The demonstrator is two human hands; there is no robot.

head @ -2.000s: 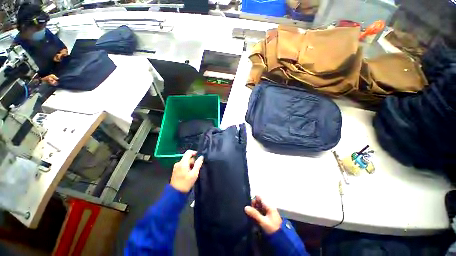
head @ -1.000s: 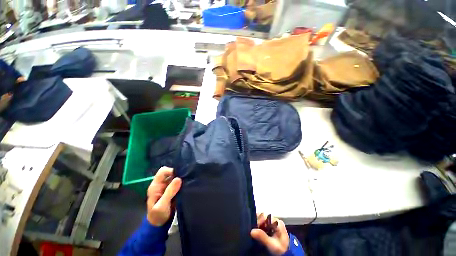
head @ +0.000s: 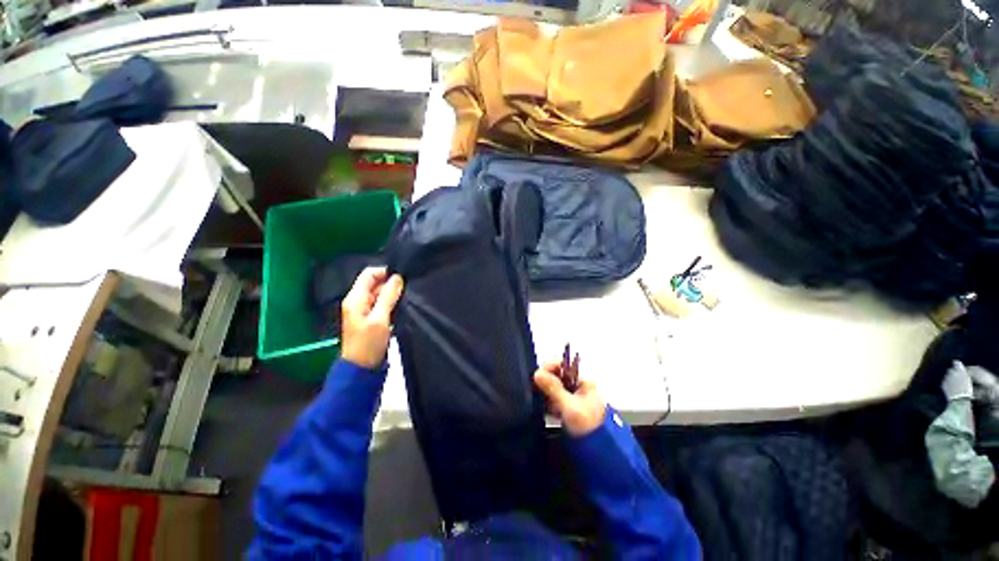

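Observation:
A dark navy backpack body (head: 460, 340) is held on edge in front of me, its long side strip facing up and its far end by the table edge. My left hand (head: 370, 316) grips its left edge near the far end. My right hand (head: 570, 397) is at its right edge, with small dark thread snips (head: 570, 367) sticking up from the fingers. Whether the right fingers also pinch the bag is hard to tell. A similar navy panel (head: 581, 222) lies flat on the white table, partly behind the held bag.
A green plastic bin (head: 283, 274) with a dark piece inside stands left. Brown bags (head: 581, 88) lie at the table's far side. A dark navy pile (head: 854, 186) rises right. A teal and yellow cluster (head: 690, 287) lies on the table (head: 767, 373). Another person's sleeve (head: 960, 449) shows at right.
The view has turned right and down. The held bag has tilted, showing more of its long side strip. Both hands keep to its edges. A person's sleeve and hand have appeared at the right.

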